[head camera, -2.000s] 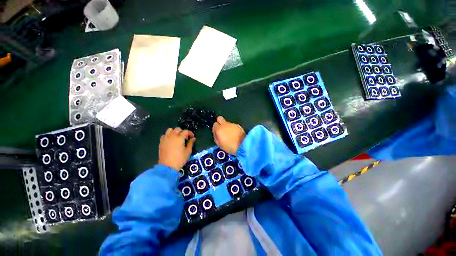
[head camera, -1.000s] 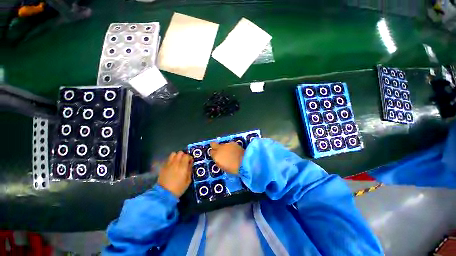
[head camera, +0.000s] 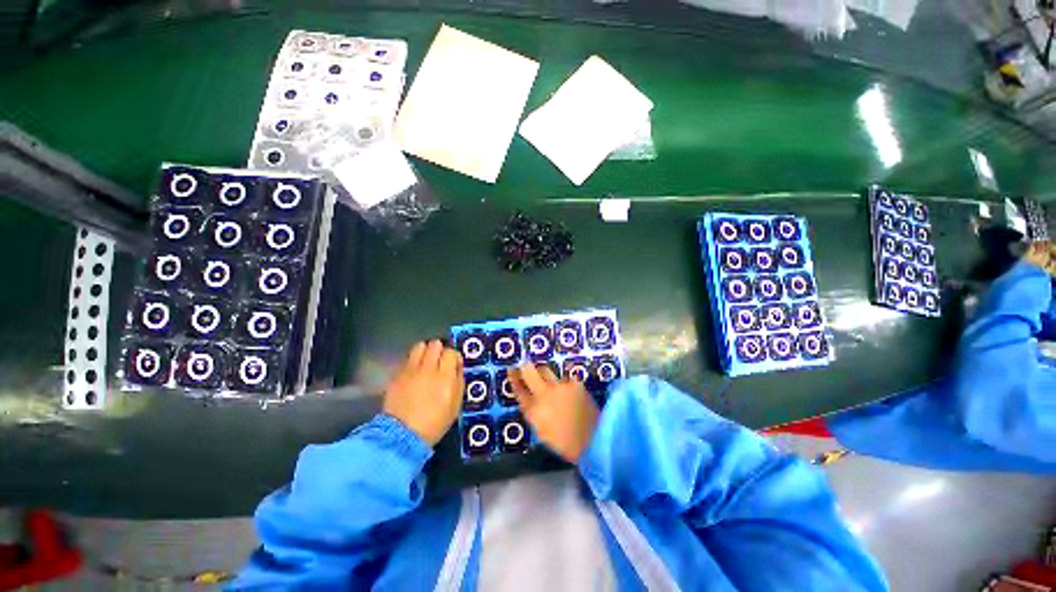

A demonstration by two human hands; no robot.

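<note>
A blue tray (head camera: 473,408) lies flat in front of me, holding several square black components (head camera: 474,347) with white rings. My left hand (head camera: 425,391) rests at the tray's left edge, fingers bent; whether it grips the edge is unclear. My right hand (head camera: 554,407) is over the middle of the tray, fingertips down on a component in the middle row. It hides part of the middle and lower rows. Whether a small part is between its fingertips cannot be seen. A loose pile of small black parts (head camera: 534,243) lies on the green bench beyond the tray.
A stack of dark trays (head camera: 220,278) stands left, beside a perforated strip (head camera: 88,318). Behind are a grey-white tray (head camera: 313,87), a clear bag (head camera: 405,208), a cream sheet (head camera: 468,102) and a white sheet (head camera: 588,118). Right are a second blue tray (head camera: 764,289), another stack (head camera: 904,252) and a person's sleeve (head camera: 1005,359).
The view has shifted. Both hands have left the black pile for the tray. Since a second ago, my right hand has moved from the top row toward the middle row.
</note>
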